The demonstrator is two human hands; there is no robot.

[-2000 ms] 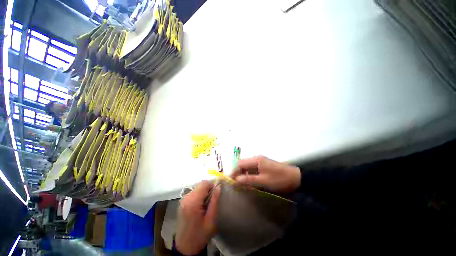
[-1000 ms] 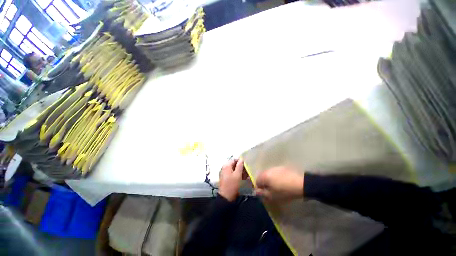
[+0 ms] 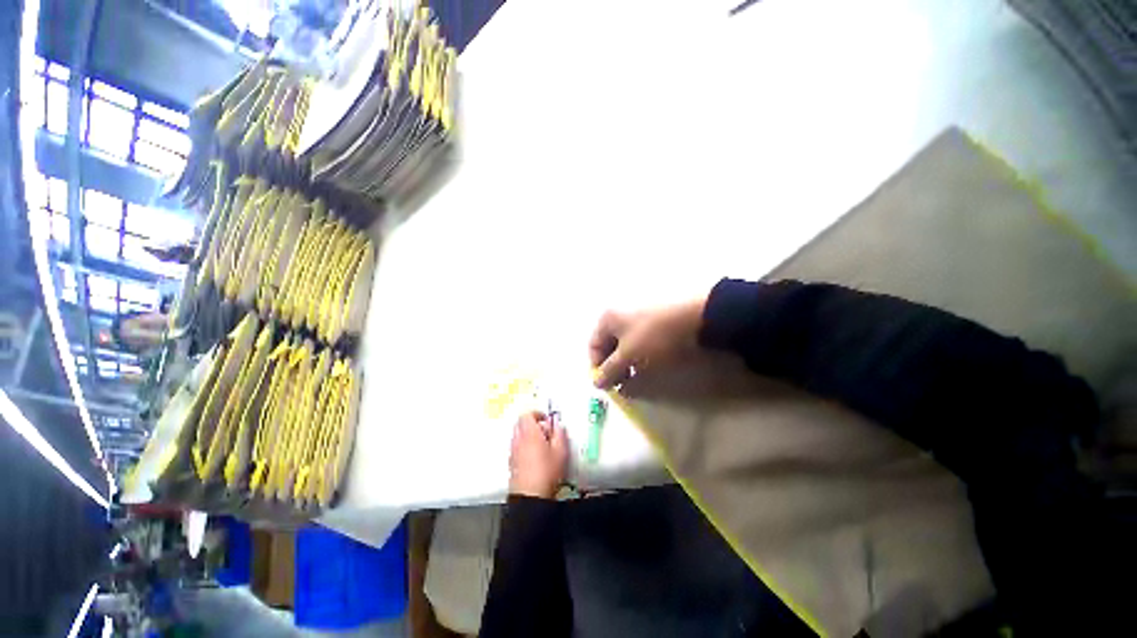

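Note:
A beige fabric panel [image 3: 798, 449] with a thin yellow edge lies slantwise over the table's front edge, partly under my right forearm. My right hand [image 3: 633, 347] pinches its near-left corner, where the yellow edging ends. My left hand [image 3: 539, 455] is low over the table near its front edge, fingers curled round a slim dark-pinkish tool [image 3: 552, 409]; only its tip shows. A green hand tool [image 3: 596, 430] lies between my hands beside the panel's edge. Small yellow pieces [image 3: 509, 394] lie loose just beyond my left hand.
Tall stacks of panels with yellow edges [image 3: 281, 262] stand at the left of the white table [image 3: 599, 150]. More grey panels [image 3: 1091, 62] are at the far right. Below the front edge are a carton with folded panels [image 3: 461, 567] and blue bins [image 3: 349, 576].
My left hand has left the panel's edge and moved to the small tool. My right hand now holds the corner. The panel is spread to the right, and the green tool is uncovered.

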